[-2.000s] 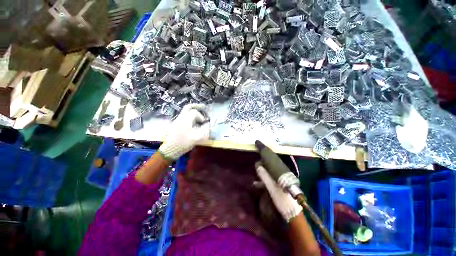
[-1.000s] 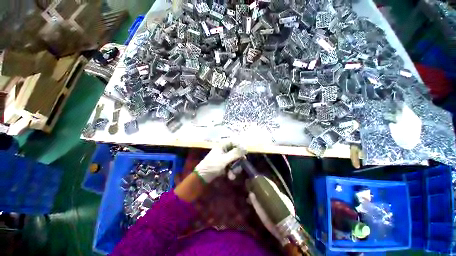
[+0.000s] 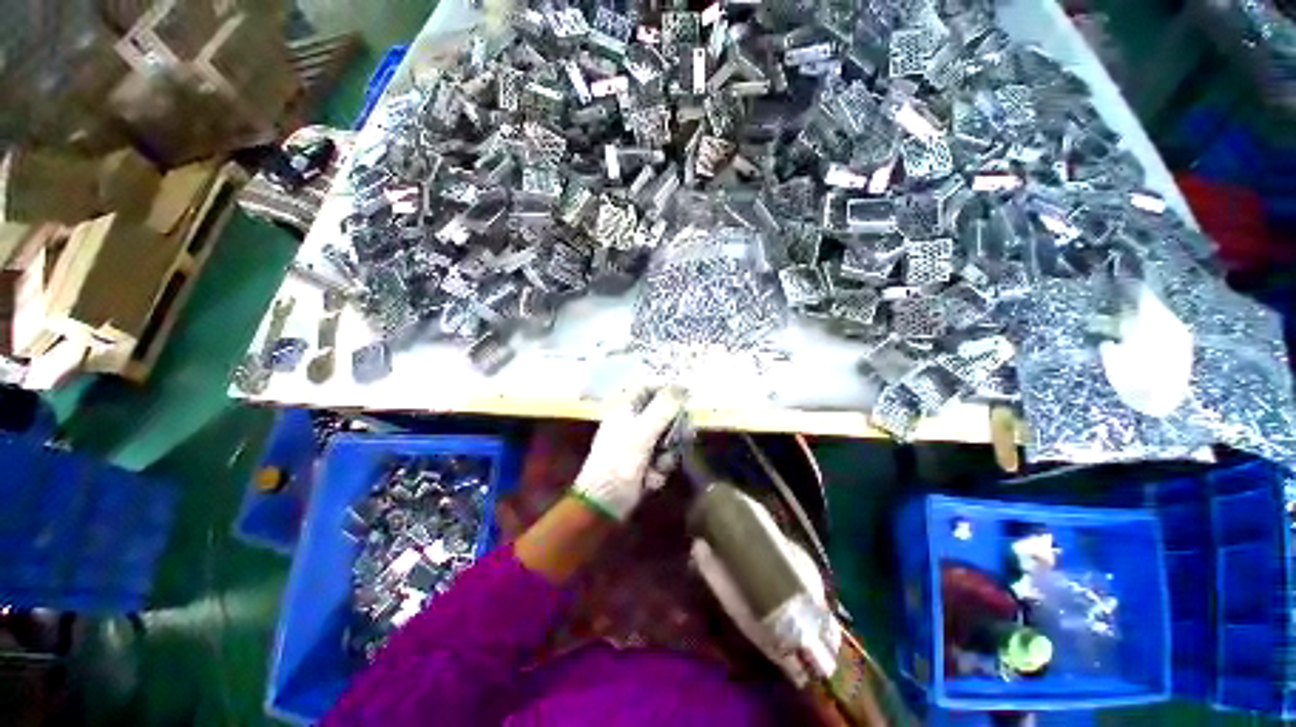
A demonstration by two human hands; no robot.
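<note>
My left hand [image 3: 628, 452], in a white knit glove, holds a small dark metal housing [image 3: 674, 438] just below the table's wooden edge. My right hand [image 3: 768, 589], also gloved, is closed around the olive-grey power tool [image 3: 753, 551]. The tool points up and left, its nose close to the housing; whether they touch cannot be told. A loose pile of thin silver fasteners [image 3: 706, 301] lies on the table behind my hands. A large heap of metal housings [image 3: 625, 156] lies beyond it.
A blue crate of metal pieces [image 3: 320, 568] stands at lower left. Another blue crate [image 3: 1052, 696] with plastic items stands at lower right. A clear plastic sheet of fasteners [image 3: 1237, 369] lies at the table's right. Cartons [image 3: 107, 277] on a pallet stand left.
My left hand has come back from the tabletop to the tool's nose over the lap. The tool has swung lower and its nose now points at the piece in my left hand.
</note>
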